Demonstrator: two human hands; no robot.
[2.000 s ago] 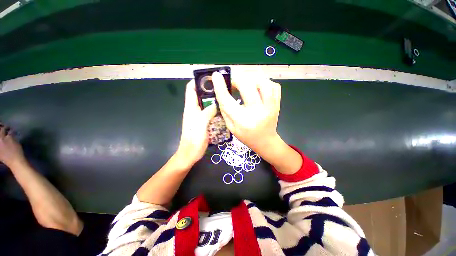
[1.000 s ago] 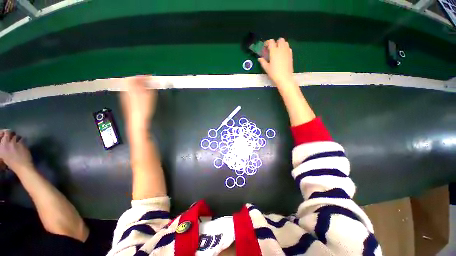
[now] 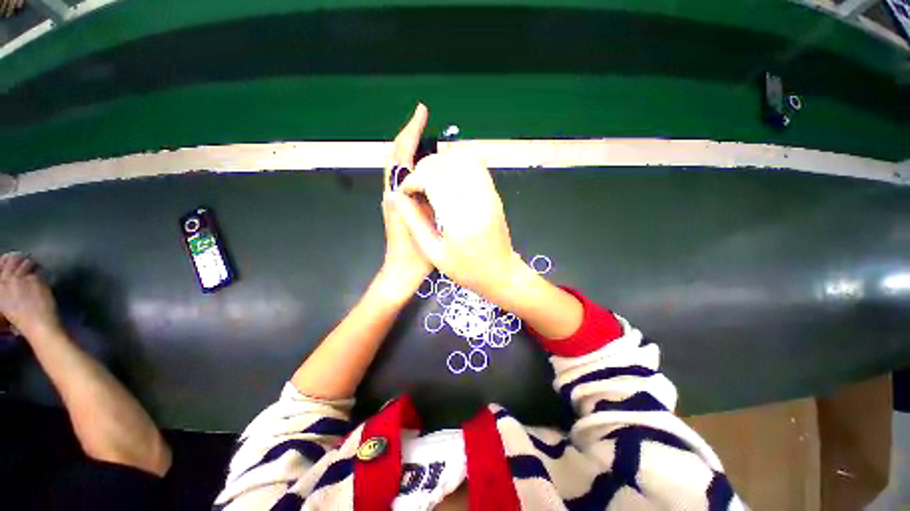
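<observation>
My left hand (image 3: 404,225) and my right hand (image 3: 464,210) are together at centre, around a dark handheld unit (image 3: 426,148). Only its dark end shows between them; the rest is hidden. A small round ring (image 3: 400,178) shows at my right fingertips, against my left hand. My left fingers point up and my right fingers are curled. Loose white rings (image 3: 469,317) lie in a pile on the worktop below my hands, partly covered by my right wrist.
Another handheld unit (image 3: 207,250) lies on the worktop at left. A dark unit with a ring lies on the green belt (image 3: 780,103) at upper right. A pale raised edge (image 3: 639,153) borders the belt. Another person's arm (image 3: 80,384) is at far left. A cardboard box (image 3: 848,439) stands at lower right.
One unit was set down at left. My right hand took the other unit from the belt, and both hands are now together at centre with it.
</observation>
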